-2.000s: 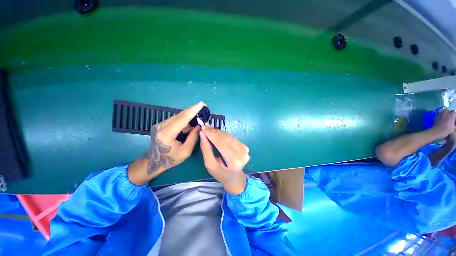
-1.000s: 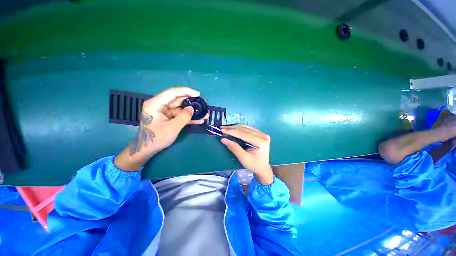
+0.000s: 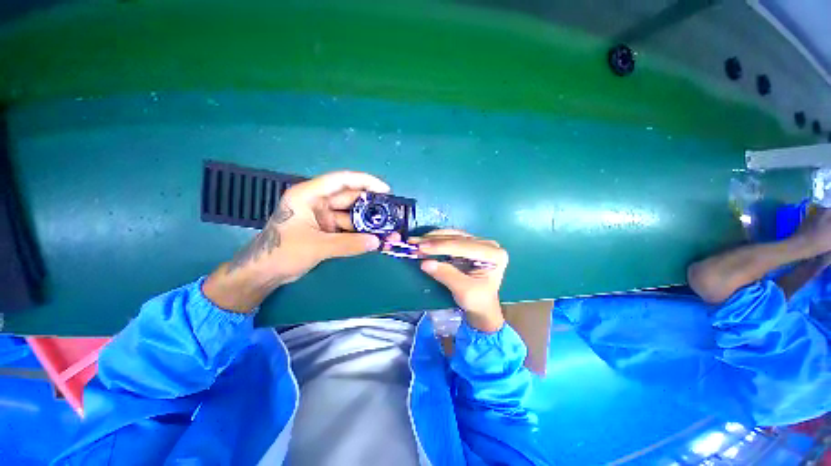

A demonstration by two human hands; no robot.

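My left hand (image 3: 305, 227) holds a round black housing (image 3: 374, 215) between thumb and fingers, its face with inner ring detail turned up towards me. My right hand (image 3: 469, 268) holds slim tweezers (image 3: 404, 248) like a pen, the bright tips pointing left, close to the lower right rim of the housing and the left thumb tip. Whether the tips touch it or grip a small part cannot be told. The black slotted tray (image 3: 244, 194) lies on the green bench behind and under my left hand; its middle is hidden by the hand and housing.
Black round units (image 3: 621, 60) stand spaced in a row at the far right. A dark slab (image 3: 20, 227) lies at the far left. Another person's arm (image 3: 752, 266) rests at the right. A red-pink bin (image 3: 68, 364) and a brown box (image 3: 530, 332) are below the bench edge.
The housing came up from the tray area into view and now faces me more, slightly lower and to the right. The tweezers went from the housing to the tray's right end, then to the housing's lower rim.
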